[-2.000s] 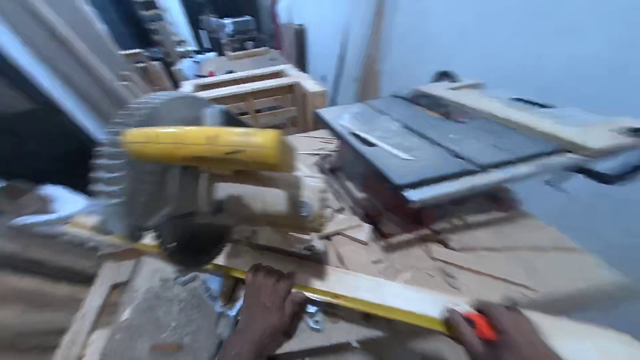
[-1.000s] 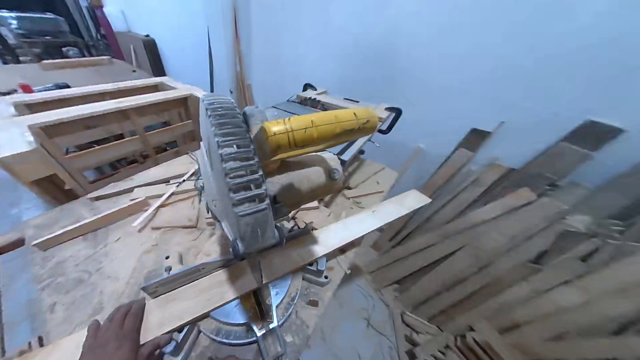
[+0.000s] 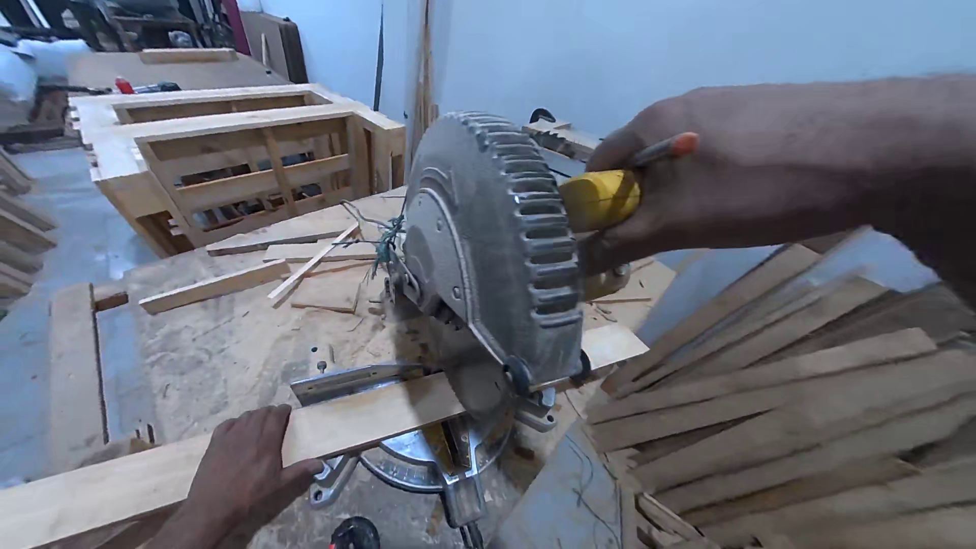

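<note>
My right hand (image 3: 648, 175) grips the yellow handle (image 3: 602, 200) of a miter saw (image 3: 496, 244), with a pencil-like stick with an orange end between its fingers. The saw head is down, its blade (image 3: 476, 374) at a pale wooden board (image 3: 374, 415) that lies across the saw base against the metal fence (image 3: 351, 381). My left hand (image 3: 248, 457) presses and holds the board left of the blade, thumb at the near edge. The board's other end (image 3: 614, 345) shows right of the blade guard. The round miter scale (image 3: 404, 461) lies below the board.
Wood offcuts (image 3: 213, 286) and sawdust lie on the workbench behind the fence. A wooden frame (image 3: 244, 114) stands at the back left. Many loose boards (image 3: 793, 396) are piled on the right. A black and red object (image 3: 355, 532) is at the bottom edge.
My right hand, out of view one second ago, is now on the saw handle, and the saw head is lower. Two seconds ago both hands were at a yellow tape measure along a board.
</note>
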